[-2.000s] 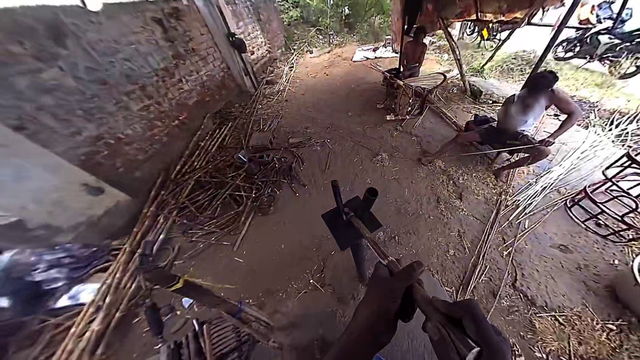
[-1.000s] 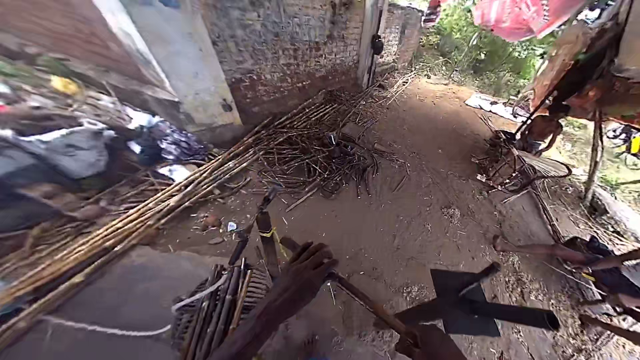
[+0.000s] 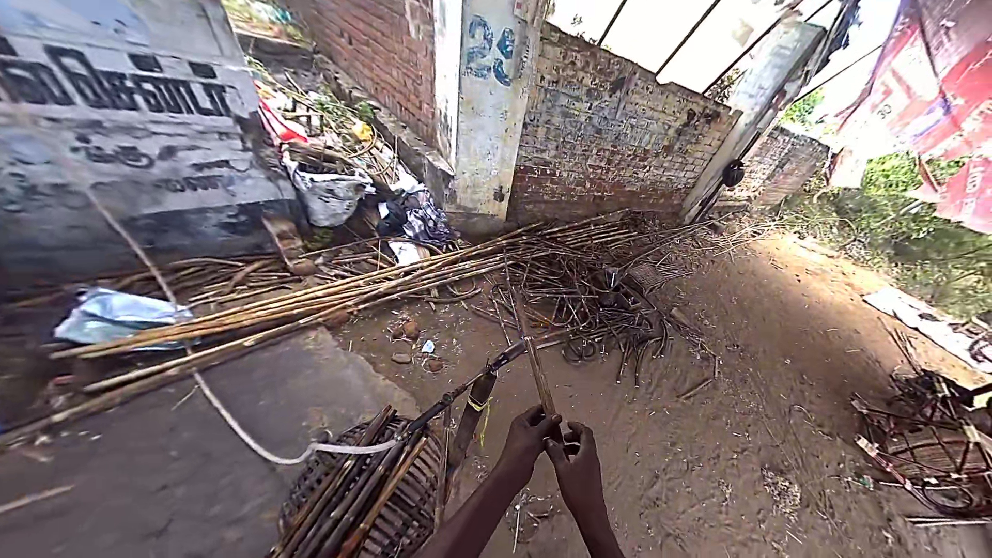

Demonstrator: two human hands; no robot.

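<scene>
My left hand (image 3: 531, 442) and my right hand (image 3: 572, 449) are side by side at the lower middle, both closed around the near end of a thin cane stick (image 3: 536, 370). The stick points up and away, over a pile of bent canes. Left of it a dark metal torch-like tool (image 3: 508, 356) on a hose crosses behind the stick, close to an upright post with a yellow tie (image 3: 477, 404). Whether the tool touches the stick I cannot tell. A pale hose (image 3: 225, 415) runs from the left to the tool. Below it, a woven basket (image 3: 418, 511) carries several short cane pieces (image 3: 353, 496).
Long canes (image 3: 310, 302) lie across the left, beside a plastic sheet (image 3: 120, 316) and a concrete slab (image 3: 256, 449). A tangled heap of bent canes (image 3: 612, 298) lies before the brick wall (image 3: 612, 132). A cane frame (image 3: 930, 457) stands at the right.
The view has swung far left. My hands, farther apart on the stick one second ago, are now close together at its near end. The metal piece with a flat plate is out of view.
</scene>
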